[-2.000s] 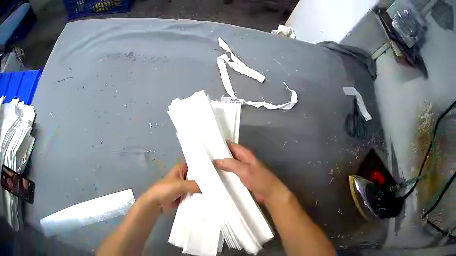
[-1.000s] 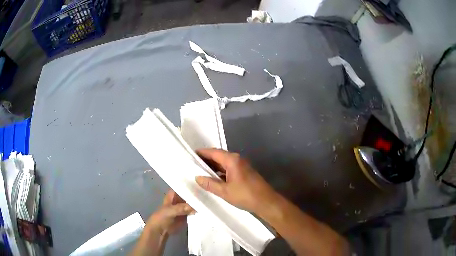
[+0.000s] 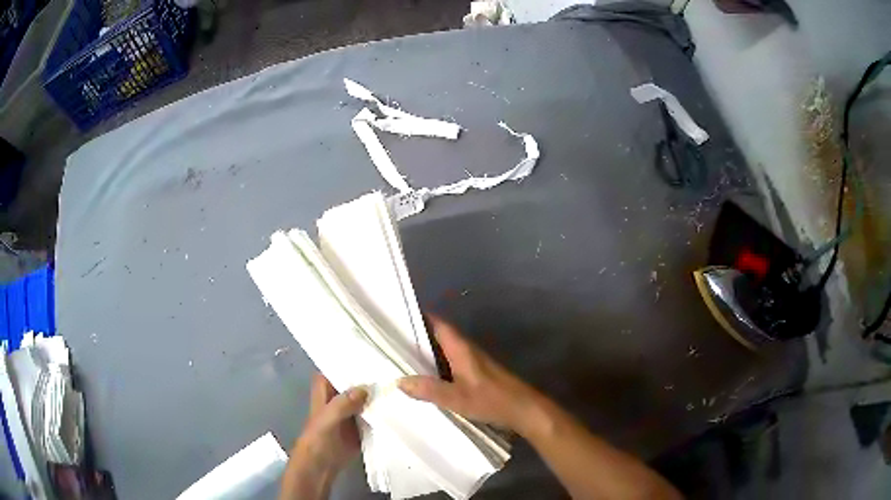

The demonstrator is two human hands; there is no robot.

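Note:
White fabric pieces [image 3: 327, 327] lie in crossed stacks in front of me, one stack slanting over the other. My left hand [image 3: 332, 420] grips them at the lower left side, thumb on top. My right hand [image 3: 464, 386] grips them at the right side, thumb on top near the other thumb. The fingers under the stacks are hidden. A crumpled white tie strip [image 3: 479, 184] lies beyond the stacks, with a small printed ticket [image 3: 406, 203] at the stacks' far end.
A steam iron [image 3: 738, 303] rests on a dark pad at the right. Dark-handled scissors [image 3: 679, 161] lie beside a white scrap [image 3: 672, 109]. A grey-silver template [image 3: 239, 474] lies at the lower left. White pieces [image 3: 47, 400] are heaped at the left, near a blue crate [image 3: 27, 305].
The top stack has turned from leaning across the other and now lies closer along it. My hands have come together at the crossing, thumbs nearly meeting. The camera view has shifted.

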